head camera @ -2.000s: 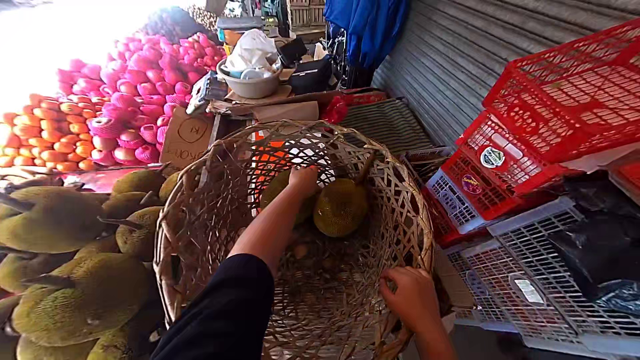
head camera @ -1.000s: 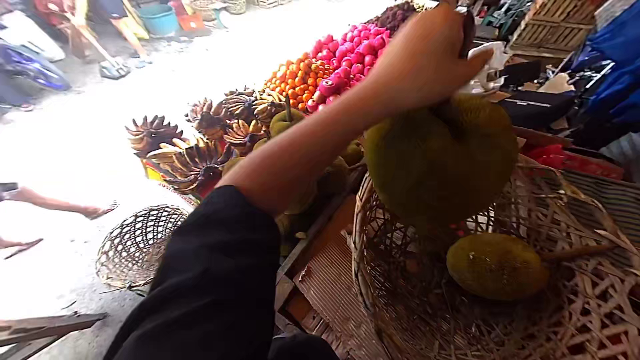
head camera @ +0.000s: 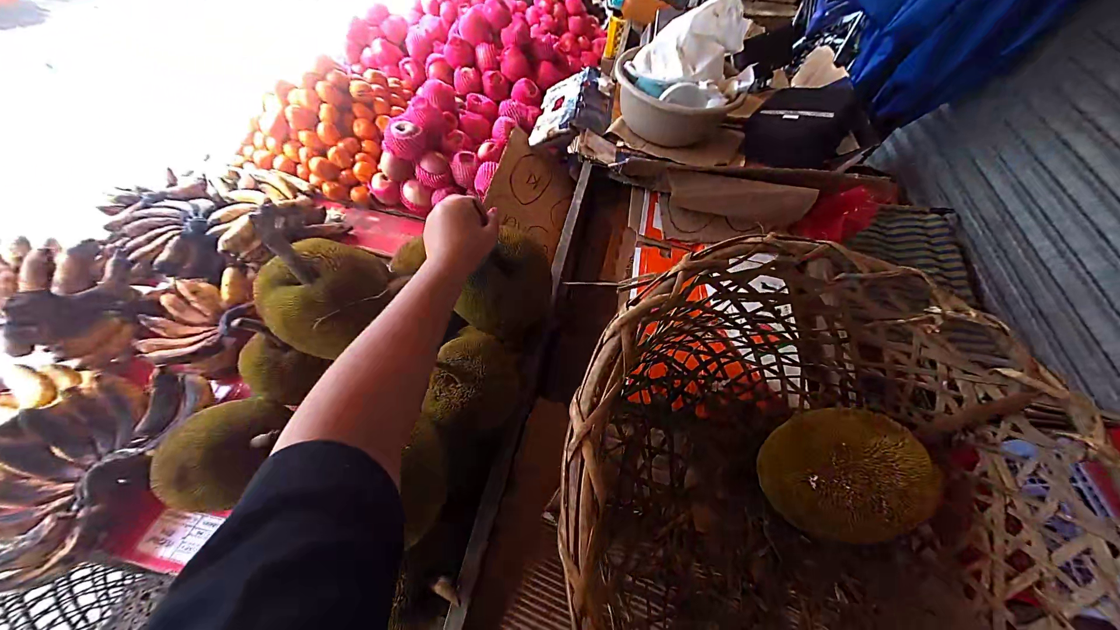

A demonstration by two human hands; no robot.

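My left hand (head camera: 459, 232) is closed around the stem of a green jackfruit (head camera: 507, 284), which rests against other jackfruits on the stall at the left. Close to my forearm lie another jackfruit with a thick stem (head camera: 319, 302) and a smaller one (head camera: 219, 455). On the right stands a large woven basket (head camera: 595, 455), its mouth toward me. One jackfruit (head camera: 849, 475) lies inside it, its stem pointing right. My right hand is out of view.
Banana bunches (head camera: 79, 437) line the stall's left side. Behind are oranges (head camera: 332, 131) and fruits in pink foam nets (head camera: 472, 79). A plastic basin (head camera: 669, 118) stands on cardboard beyond the basket, and a corrugated metal shutter (head camera: 1015, 175) rises at the right.
My left hand has carried one jackfruit by its stem out of the basket and over to the pile at the left. My right hand, on the basket rim two seconds ago, is out of view.
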